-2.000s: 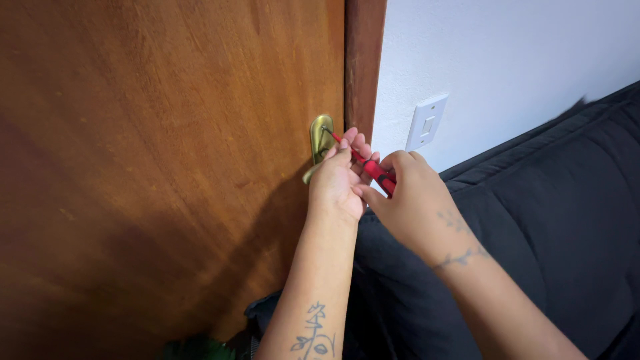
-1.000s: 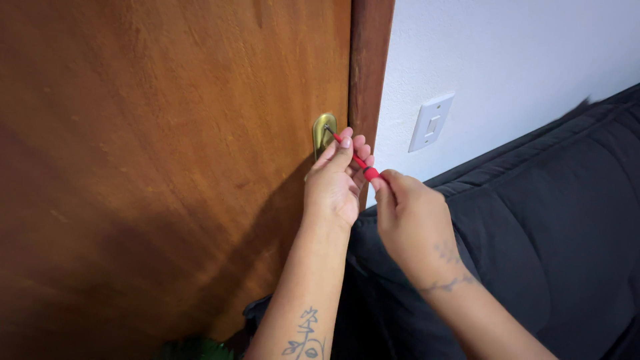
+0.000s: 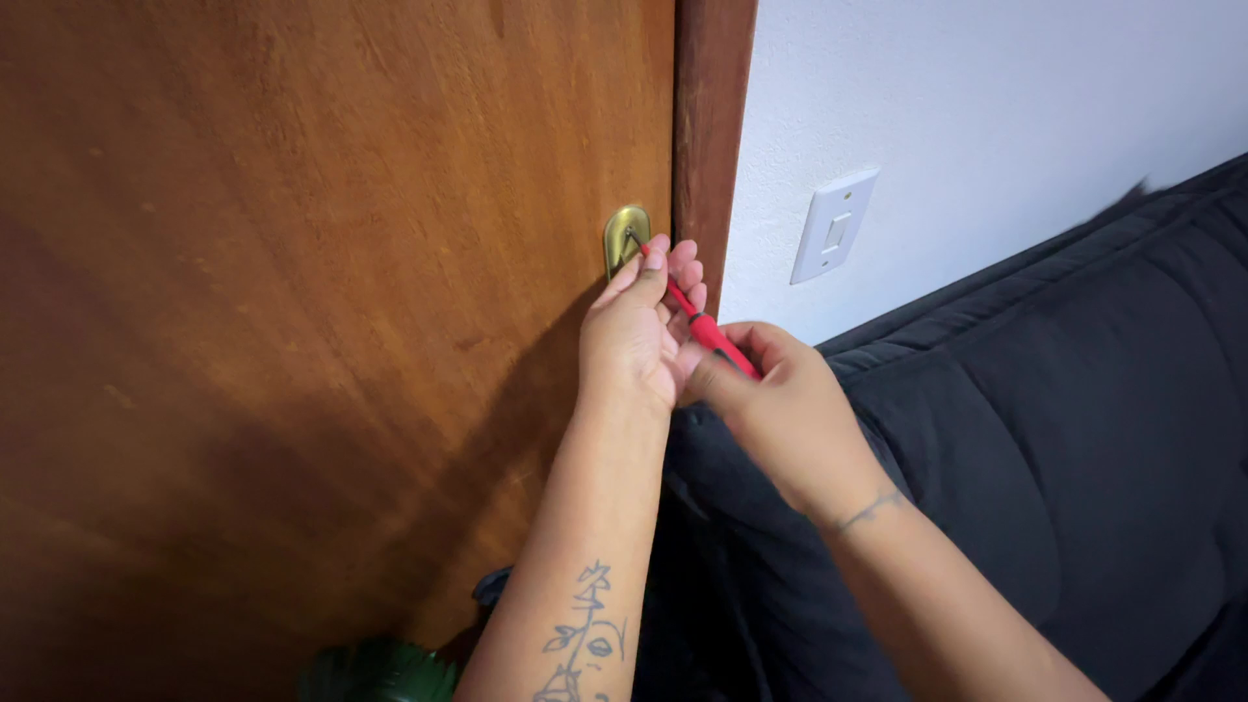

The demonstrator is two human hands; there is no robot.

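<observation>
A screwdriver with a red and black handle [image 3: 720, 343] and a red-sleeved shaft slants up to the brass escutcheon plate [image 3: 625, 226] on a wooden door [image 3: 390, 244]. Its tip is at the screw spot near the plate's top. My right hand [image 3: 770, 400] grips the handle. The fingers of my left hand [image 3: 639, 327] pinch the shaft close to the tip, in front of the plate. The lower plate is hidden behind my left hand, and the door handle cannot be made out.
Right of the door stands its wooden frame [image 3: 714, 117], then a white textured wall [image 3: 975, 117] with a light switch [image 3: 836, 226]. A dark padded sofa [image 3: 1072, 390] fills the lower right. Something green and leafy [image 3: 380, 673] is at the bottom, by the door.
My right hand's grip on the screwdriver handle has shifted; more of the handle shows now than a second ago. My left hand has stayed by the plate.
</observation>
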